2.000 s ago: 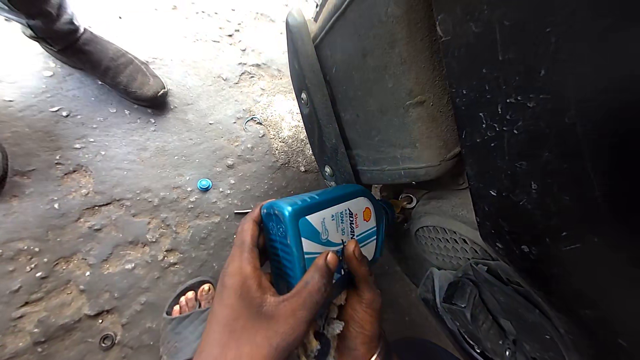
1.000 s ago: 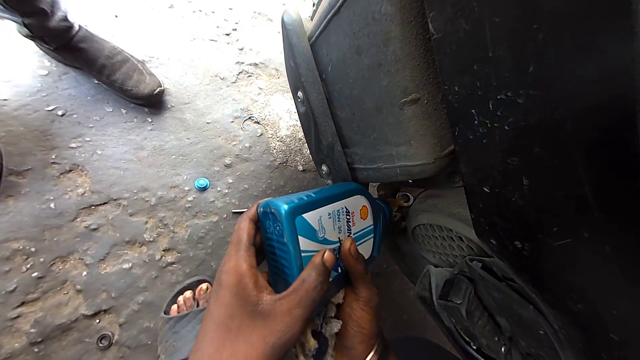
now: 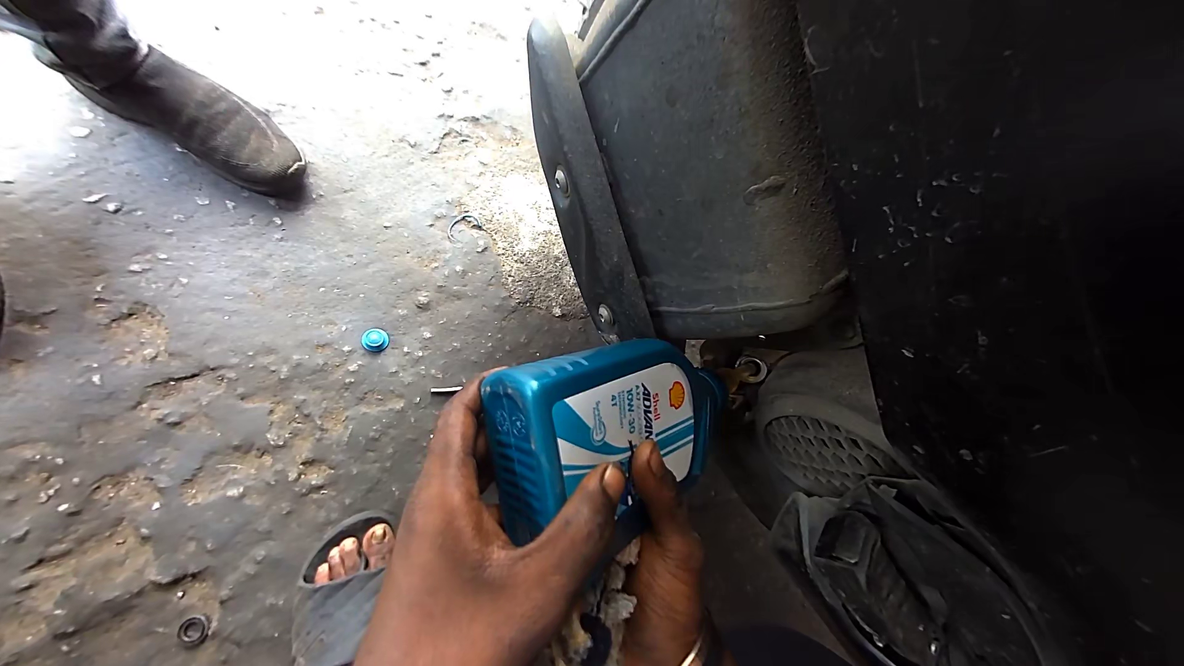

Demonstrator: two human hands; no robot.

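A blue plastic Shell Advance engine oil bottle [image 3: 606, 407] lies tilted on its side in both hands, its neck pointing right toward a metal fitting [image 3: 751, 370] under a dark vehicle part. My left hand [image 3: 509, 546] wraps the base and lower side, thumb on the label. My right hand [image 3: 666, 555] grips the near side, its thumb beside the other one. A dirty, pale rag [image 3: 606, 601] is between my hands, partly hidden. The bottle's mouth cannot be seen clearly.
Dark vehicle panels [image 3: 721, 185] fill the right side. On the rough floor lie a blue cap [image 3: 375, 340], a ring [image 3: 193, 631] and a short pale stick [image 3: 447, 389]. A sandalled foot [image 3: 347, 564] shows at the bottom, another person's boot [image 3: 213, 129] at upper left.
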